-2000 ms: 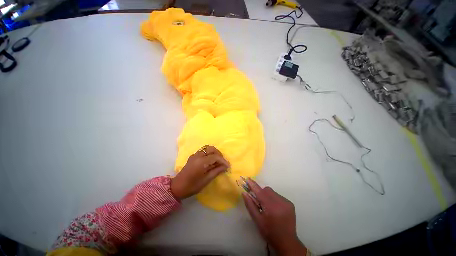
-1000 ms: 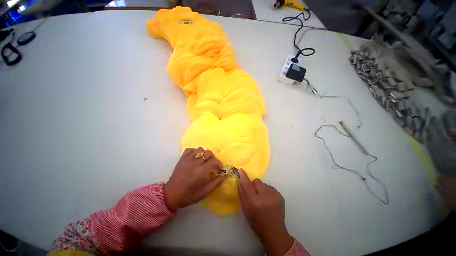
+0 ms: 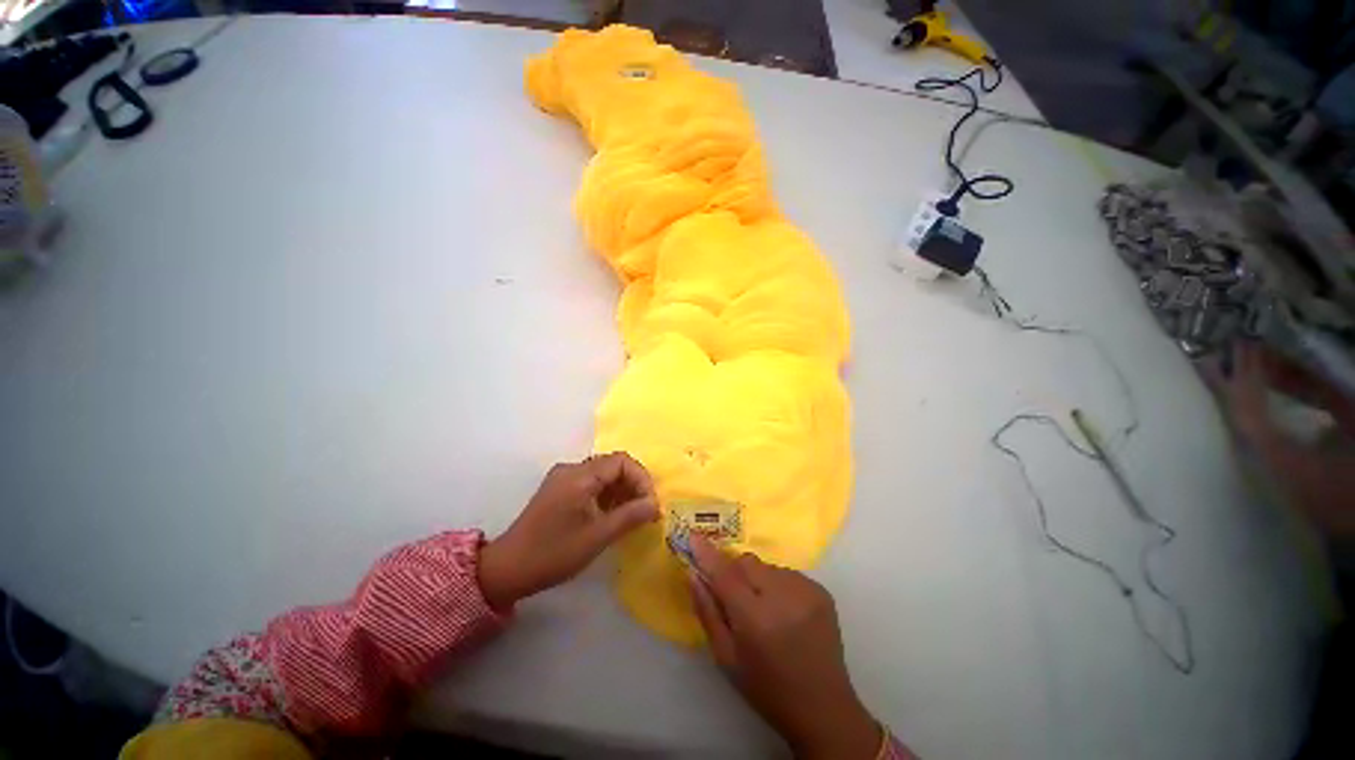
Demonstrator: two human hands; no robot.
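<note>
A long row of overlapping yellow knitted pieces [image 3: 728, 297] runs from the table's far edge down to my hands. A small pale and dark label [image 3: 704, 521] lies flat on the nearest piece. My right hand [image 3: 765, 624] holds small metal thread snips [image 3: 684, 544], tips at the label's lower left corner. My left hand [image 3: 577, 520] is left of the label, thumb and fingertips close together at the fabric's edge; whether they pinch a thread or fabric is too small to tell. Another label [image 3: 638, 71] shows on the far piece.
On the white table [image 3: 372, 356] are a power adapter [image 3: 945, 242] with cable and a looped cord with a thin stick [image 3: 1109, 462]. Black scissors [image 3: 119, 107] lie far left. A yellow tool [image 3: 944, 37] is behind. Grey knitted pieces [image 3: 1189, 270] and another person's blurred hand [image 3: 1293, 431] are right.
The view has shifted left, so the table's things appear further right. My hands have parted, uncovering the label. Another person's hand has appeared at the right.
</note>
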